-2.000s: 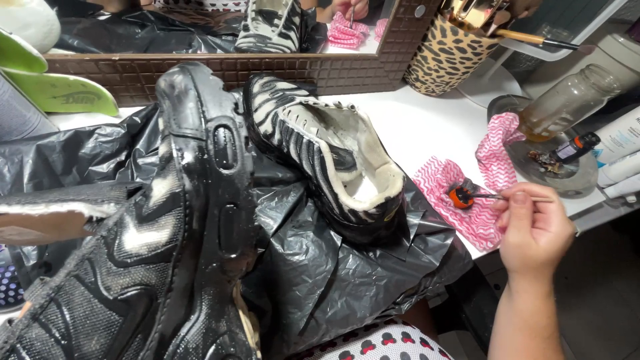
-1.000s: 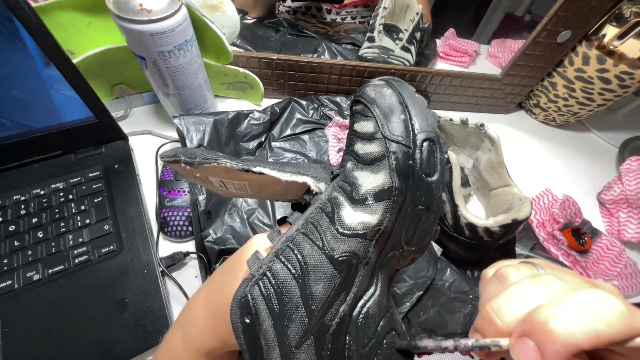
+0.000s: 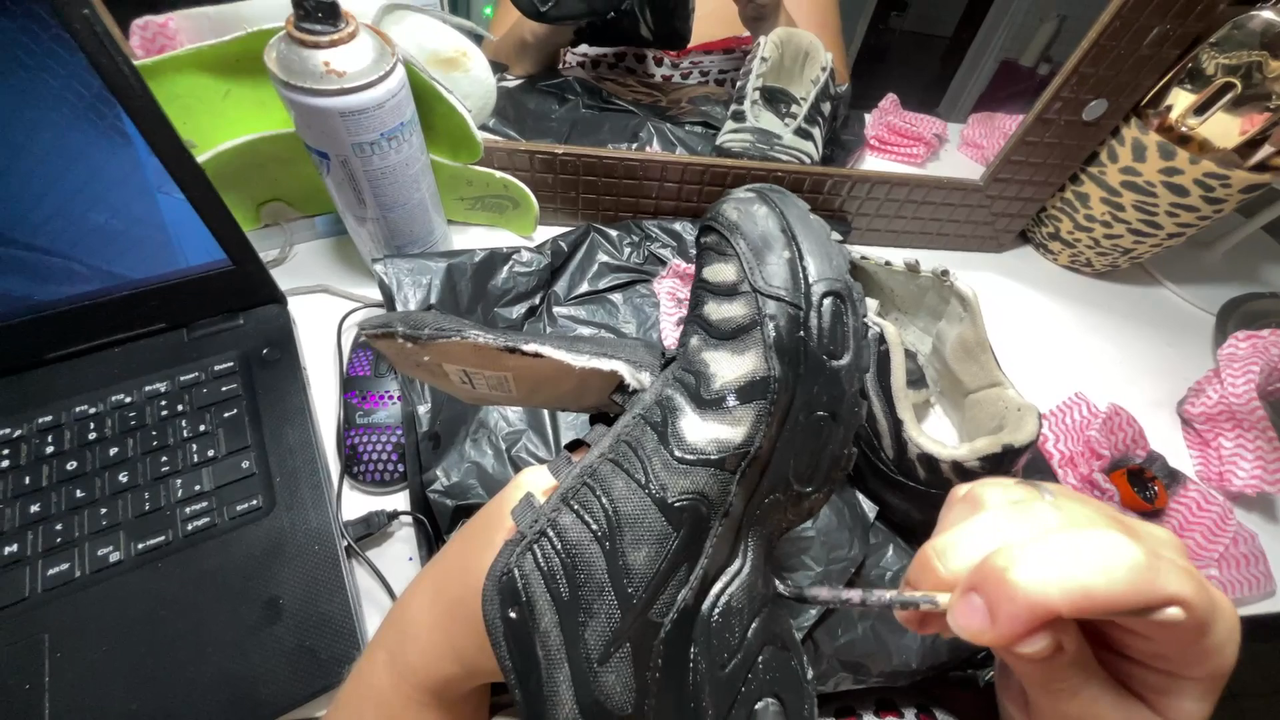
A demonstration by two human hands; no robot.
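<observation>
A black sneaker [image 3: 650, 480] with pale patches near the toe stands tilted, toe up, in the middle. My left hand [image 3: 535, 485] reaches inside the shoe and holds it up; its fingers are hidden, and the wrist shows at the opening. The shoe's tongue [image 3: 500, 365] hangs out to the left. My right hand [image 3: 1070, 590] pinches a thin paintbrush [image 3: 860, 597], its tip at the midsole's side. Behind sits the other sneaker [image 3: 945, 380], striped black and white. An orange-rimmed cap or small pot with dark contents [image 3: 1138, 489] lies on a pink patterned cloth [image 3: 1090, 440].
An open laptop [image 3: 130, 480] fills the left, with a perforated mouse [image 3: 375, 420] and cable beside it. A spray can [image 3: 360, 140] and green insoles [image 3: 490, 195] stand behind. Black plastic sheeting [image 3: 590, 270] covers part of the white table. A framed mirror [image 3: 620, 190] and leopard-print holder [image 3: 1140, 200] are at the back.
The brush in my right hand was over the orange-rimmed pot two seconds ago and is now at the sneaker's midsole. The view has shifted left, bringing in the laptop.
</observation>
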